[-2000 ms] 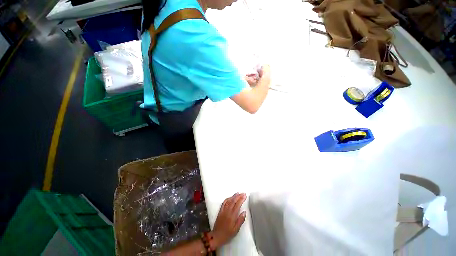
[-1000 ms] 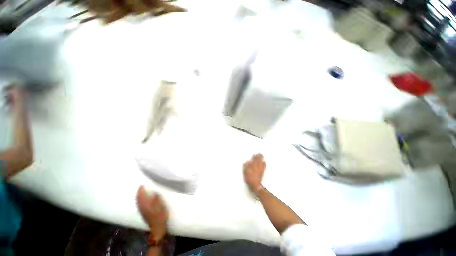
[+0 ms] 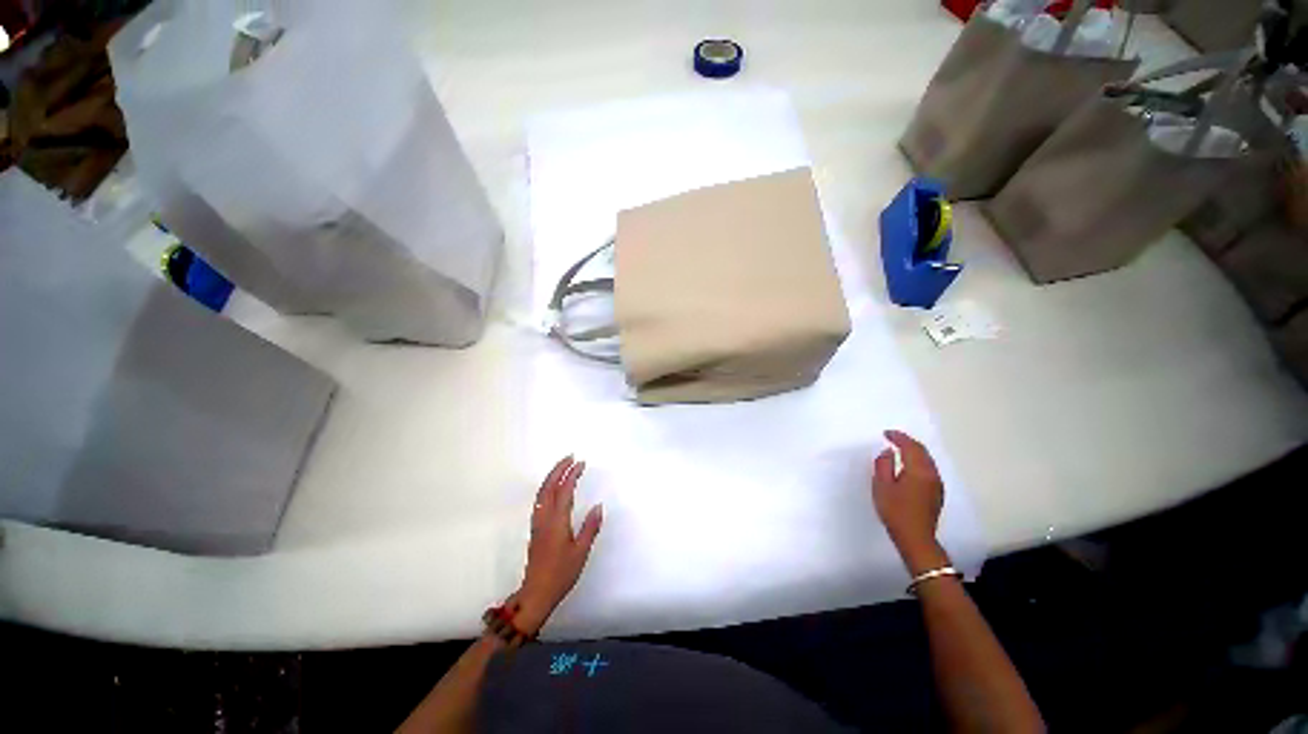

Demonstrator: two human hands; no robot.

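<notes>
A beige-grey tote handbag lies on its side on a white packing sheet spread over the table. Its two looped handles point left. My left hand is over the sheet's near left part, fingers apart and empty. My right hand is over the sheet's near right part, fingers slightly curled and empty. Both hands are nearer to me than the tote and do not touch it.
Two totes covered in white sheet stand at the left on the table. A blue tape dispenser and a small label lie right of the sheet. Open totes stand farther right. A blue tape roll lies at the back.
The view has swung right from the other person and green crates. The tote seen at the right now lies centred in front of me on the white sheet. Both hands are now spread apart near it.
</notes>
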